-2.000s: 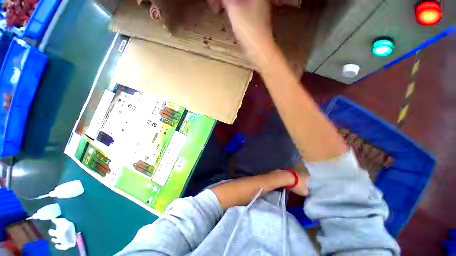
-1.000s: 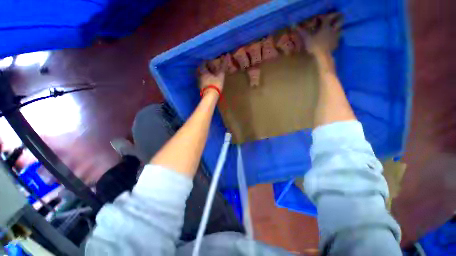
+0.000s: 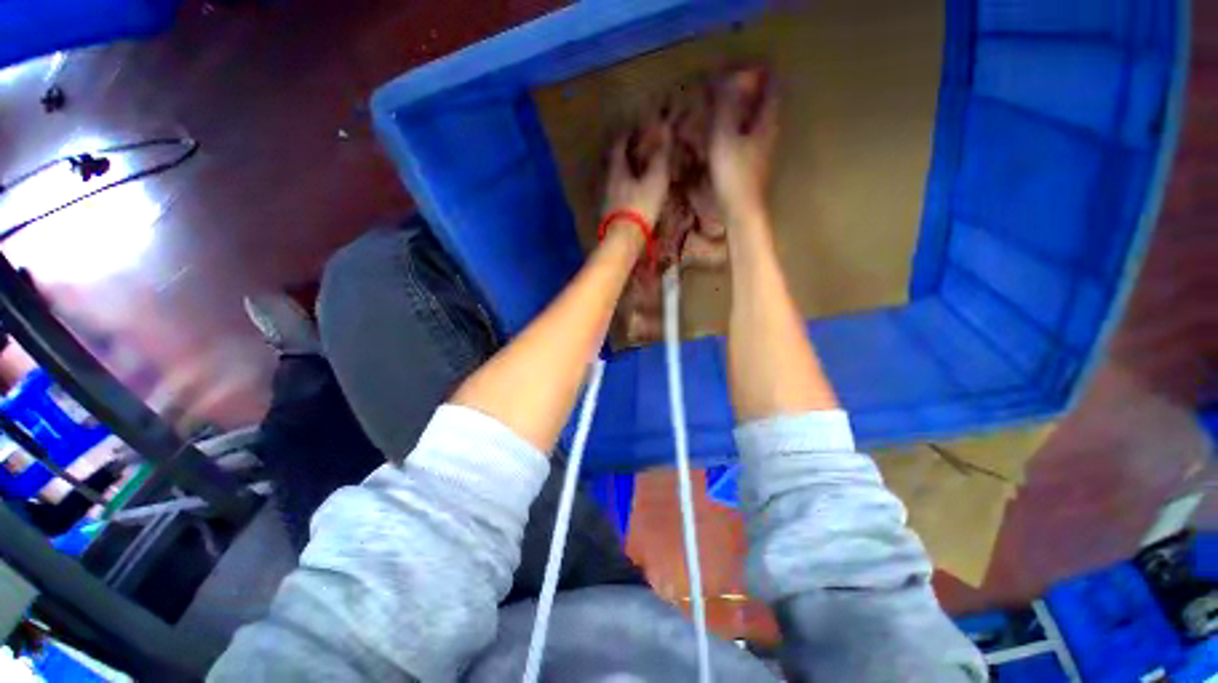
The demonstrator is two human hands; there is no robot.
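A large blue plastic crate (image 3: 668,400) stands in front of me with a brown cardboard liner (image 3: 855,174) in its bottom. Several pinkish-brown moulded parts (image 3: 704,250) lie in a cluster on the liner, in the left half of the crate. My left hand (image 3: 639,174), with a red band at the wrist, is on the left side of the cluster. My right hand (image 3: 741,140) is on its right side. Both hands are blurred and bare. The fingers partly hide the parts, and whether they grip any is unclear.
A brown cardboard piece (image 3: 955,494) lies on the dark red floor below the crate. Blue containers (image 3: 1109,620) are at the lower right. My bent knee (image 3: 401,300) is left of the crate. A dark metal frame (image 3: 120,414) stands at the far left, near a cable.
The view has turned from the bench to the crate. In the last second my hands have moved closer together, and the parts have gone from a row along the far side to a cluster at the left.
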